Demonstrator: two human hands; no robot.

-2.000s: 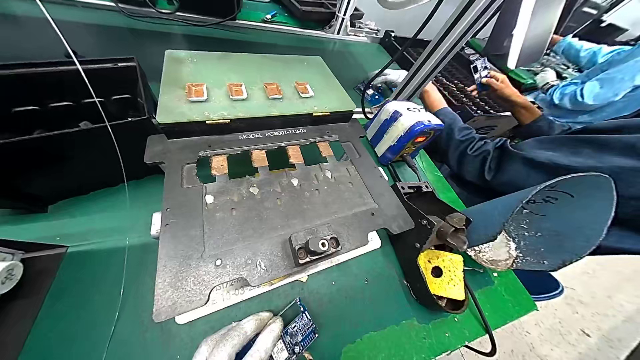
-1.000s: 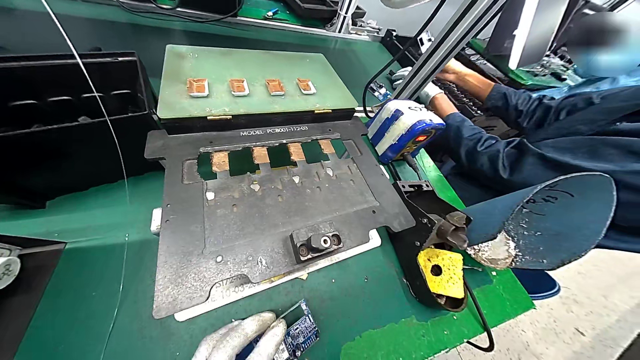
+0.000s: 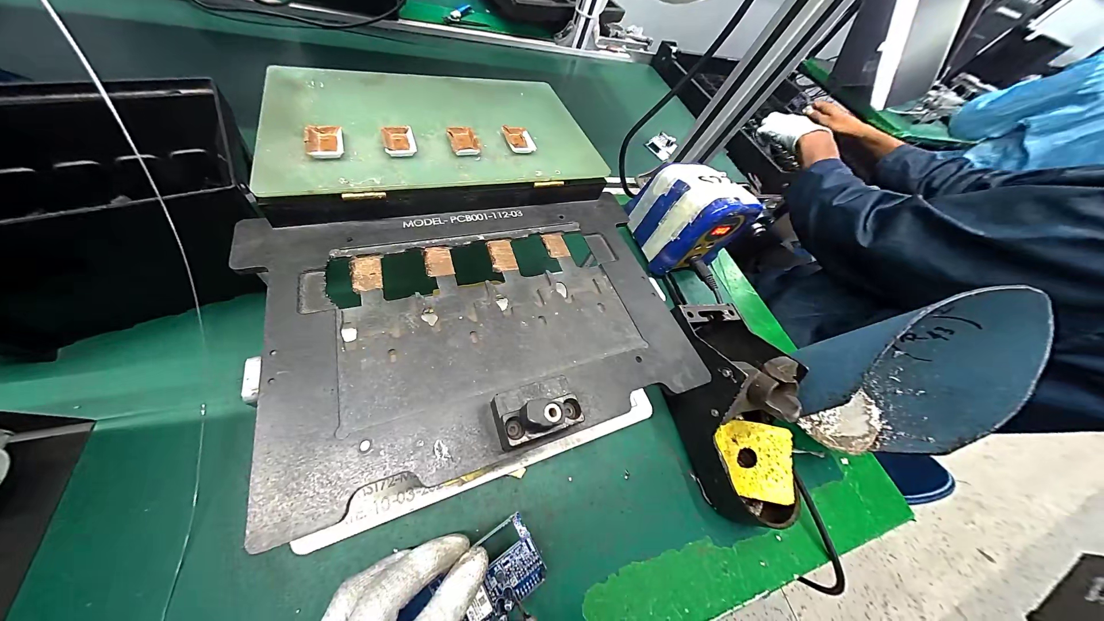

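A white-gloved hand, my left hand [image 3: 412, 580], grips a small blue circuit board [image 3: 516, 565] at the bottom edge of the view, its fingers over the board's left side. My right hand is out of view. Beyond the board lies a flat dark fixture plate [image 3: 483, 362] with cut-outs and a black clamp block [image 3: 539, 414] near its front edge. Behind the plate, a hinged green lid [image 3: 414, 95] stands tilted back, bearing several copper-coloured pads.
Right of the plate stand a blue-and-white soldering station [image 3: 694, 216], an iron holder with a yellow sponge [image 3: 755, 461] and a wide blue tube [image 3: 957, 371]. Black bins [image 3: 112, 207] stand at the left. A co-worker's arms [image 3: 914, 216] reach in at the upper right; a wire hangs at left.
The co-worker's hands at the upper right have shifted; two seconds ago one held a small item up. My left hand stays in nearly the same place with the board.
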